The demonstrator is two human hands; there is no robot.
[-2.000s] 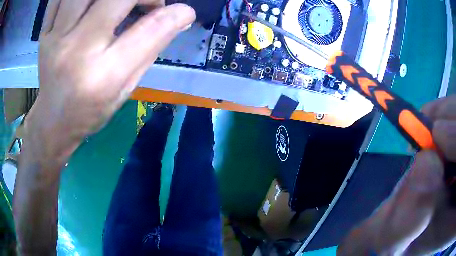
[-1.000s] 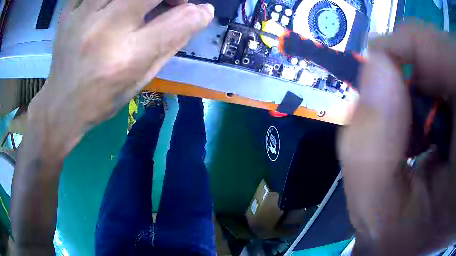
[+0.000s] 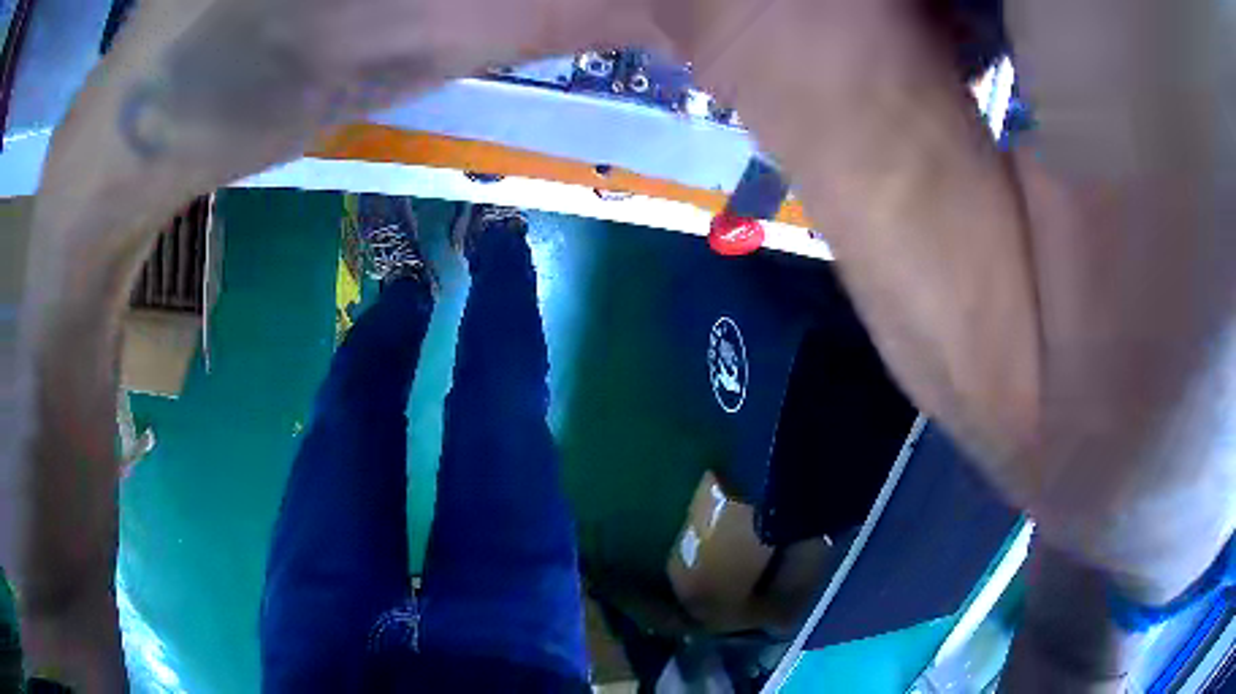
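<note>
The open laptop base shows only as a strip of dark board with small silver parts (image 3: 630,75) at the top edge; most of it is hidden by my hands or out of the picture. My left hand (image 3: 339,61) is blurred and reaches over it from the left, its fingers hidden or cut off. My right hand (image 3: 840,122) is large and blurred, reaching across from the right with its fingers out of sight. The screwdriver cannot be made out.
The fixture's white and orange front rail (image 3: 542,163) crosses the top, with a black tab (image 3: 758,187) and red knob (image 3: 736,235). A dark mat (image 3: 922,542) lies at right. A slotted carton (image 3: 170,292) and a brown box (image 3: 716,549) are lower down.
Both hands have moved up and inward, the right hand leftward over the board. The screwdriver, fan and yellow part have gone from sight. The view has tilted lower, showing the red knob and shoes.
</note>
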